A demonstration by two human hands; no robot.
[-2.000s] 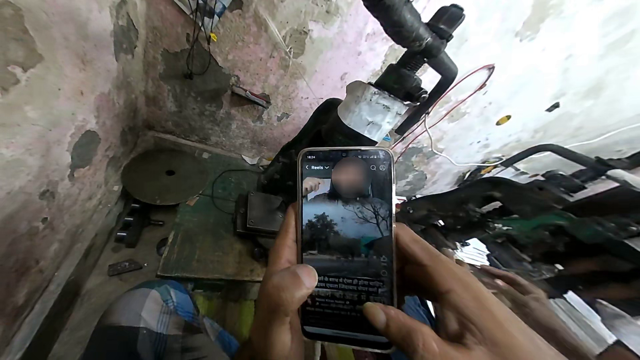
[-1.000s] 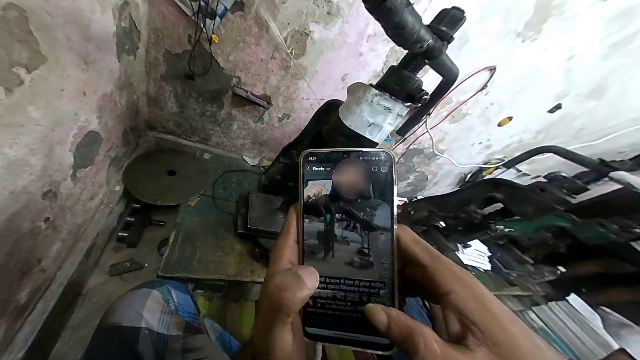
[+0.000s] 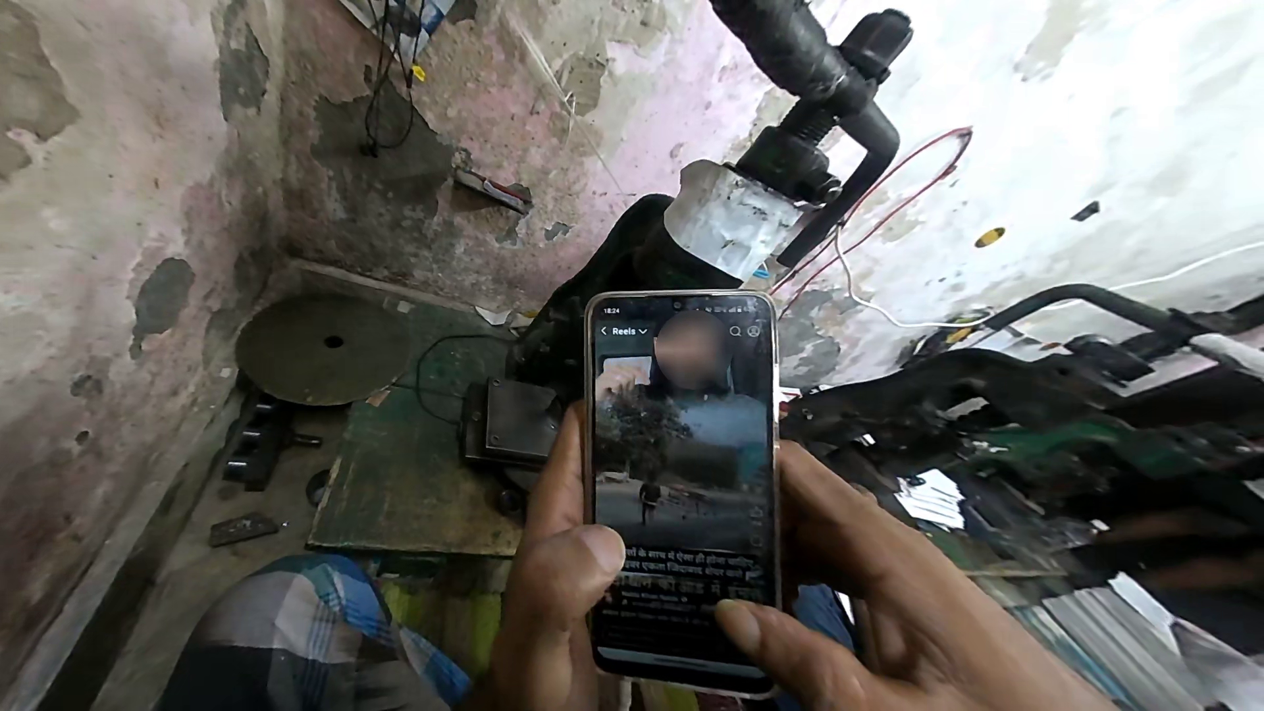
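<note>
A smartphone (image 3: 681, 494) in a clear case stands upright between my two hands, its lit screen toward me, showing a video with writing over it. My left hand (image 3: 558, 592) grips the phone's left edge, the thumb lying at the lower left of the screen. From the right, my right hand (image 3: 879, 592) holds the other edge, and its thumb rests on or just over the lower right of the screen. The fingers behind the phone are mostly hidden. Beyond the phone rises a black metal hand press (image 3: 612, 276) with a white wrapping (image 3: 731, 219) round its upper part.
A round metal disc (image 3: 296, 355) lies on a green board (image 3: 395, 494) at the left, near a flat metal block (image 3: 523, 417). Dark metal parts (image 3: 259, 444) lie on the floor. Dark machinery (image 3: 987, 415) and stacked strips (image 3: 1106, 627) fill the right. Checked cloth (image 3: 306, 632) covers a leg.
The picture in the phone's video has changed. Both hands keep the same hold on the phone.
</note>
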